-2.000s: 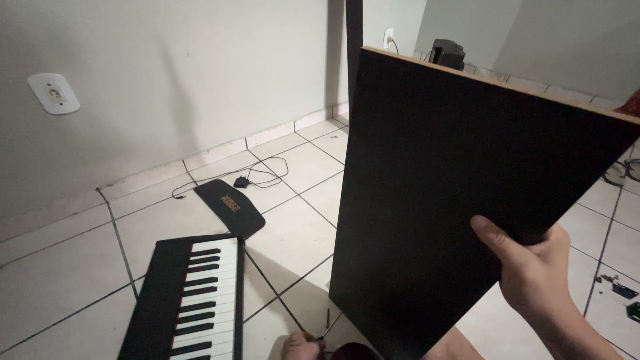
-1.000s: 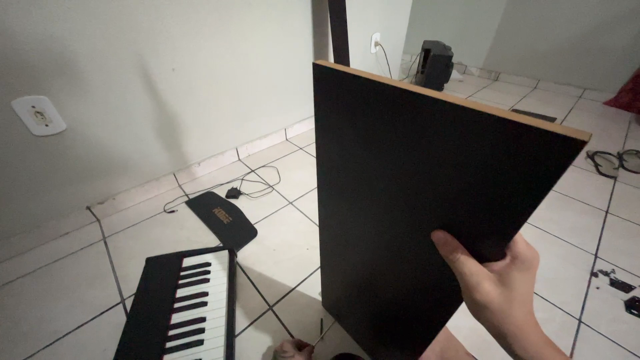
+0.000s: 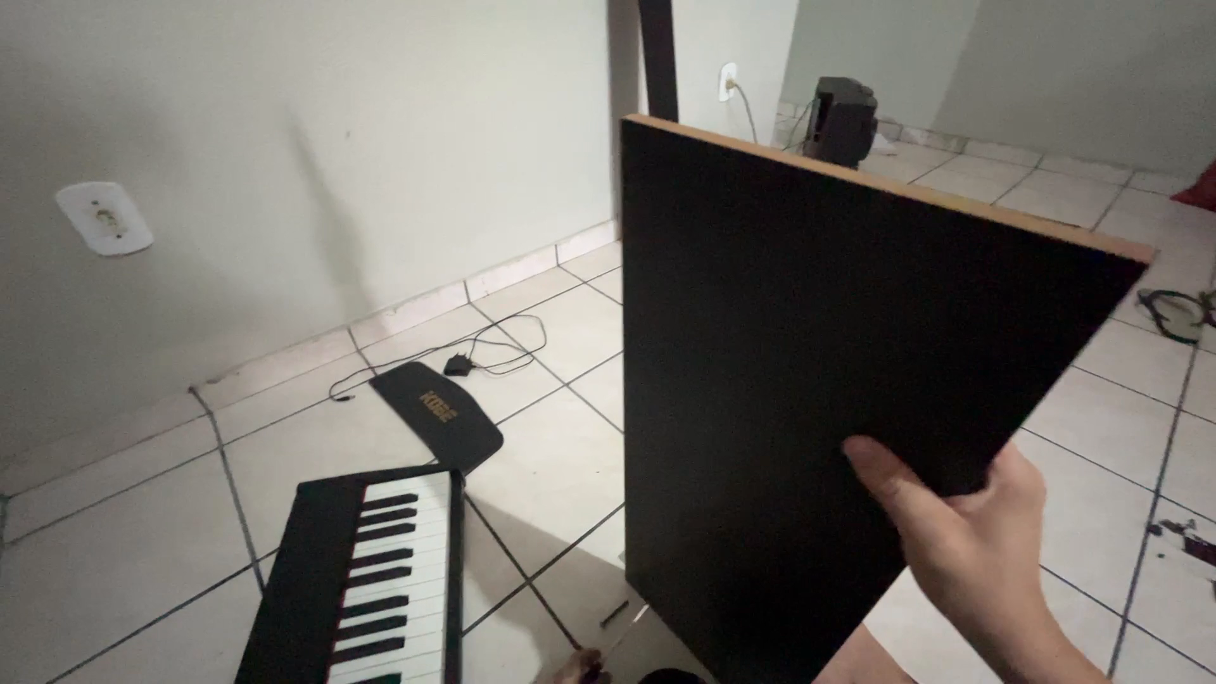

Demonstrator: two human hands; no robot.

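My right hand (image 3: 978, 541) grips the right edge of a large black board (image 3: 817, 380) with a bare wood-coloured top edge, its thumb on the black face. The board stands upright and tilted. At the bottom edge of the view, my left hand (image 3: 575, 667) is mostly cut off, its fingers closed around what looks like a slim tool (image 3: 627, 632) with a thin, pale shaft reaching towards the board's lower edge. Beside that shaft is a small dark pin or screw (image 3: 615, 614). Part of a rounded dark thing (image 3: 670, 676) shows below the board; its kind is unclear.
An electronic keyboard (image 3: 394, 579) lies on the tiled floor at left, a black Korg-marked panel (image 3: 437, 413) beyond it. A power adapter (image 3: 459, 365) with looped cable lies near the wall. Farther back stands a black device (image 3: 843, 119); glasses (image 3: 1173, 313) and small dark parts (image 3: 1199, 546) lie right.
The view has shifted somewhat, bringing more of the black device at the back into sight. My right hand has kept its grip on the board, and my left hand stays low beside it.
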